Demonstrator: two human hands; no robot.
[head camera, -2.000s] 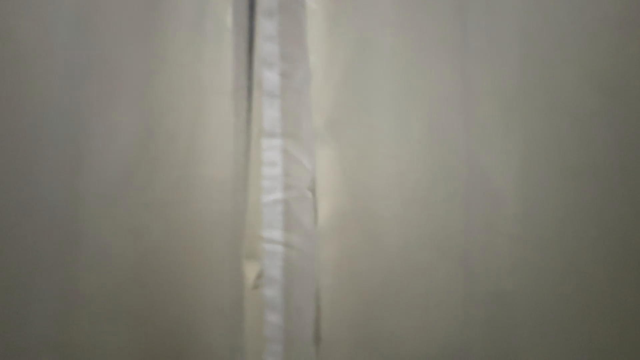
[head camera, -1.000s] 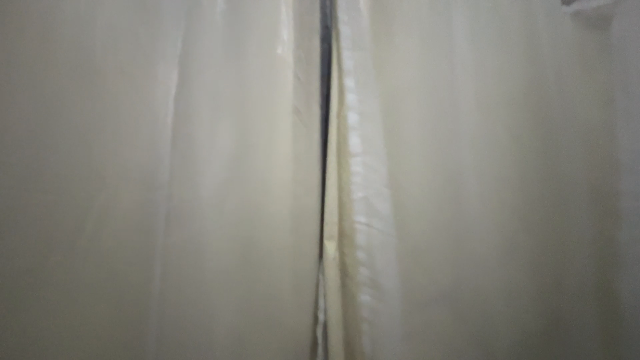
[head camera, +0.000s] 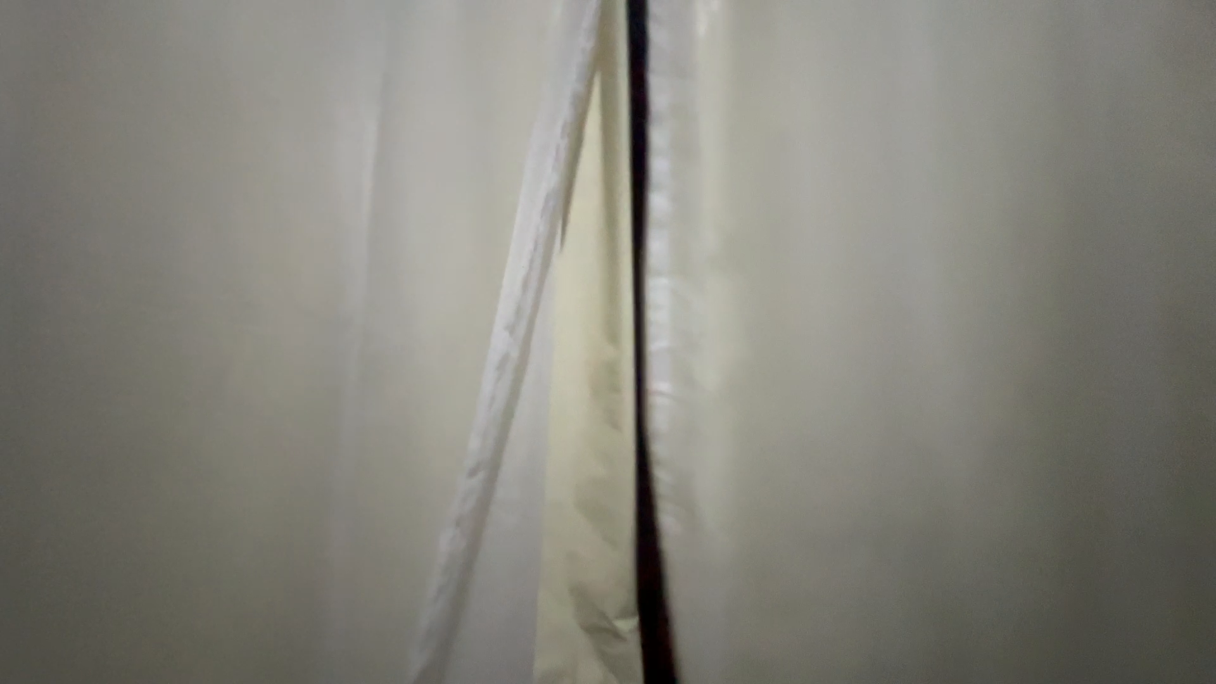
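Observation:
Neither my left hand nor my right hand is in view. Pale fabric curtain panels fill the picture, one on the left and one on the right. The left panel's hemmed edge slants down to the left and folds away. Behind it shows a cream-yellow lining or second layer, creased near the bottom. Whether a hand touches the cloth out of sight, I cannot tell.
A narrow dark gap runs from top to bottom between the cream layer and the stitched, puckered edge of the right panel. What lies behind the gap is too dark to make out.
The left panel's edge now slants away to the left, showing more of the cream layer. A dark gap now runs the full height; one second ago it narrowed out lower down.

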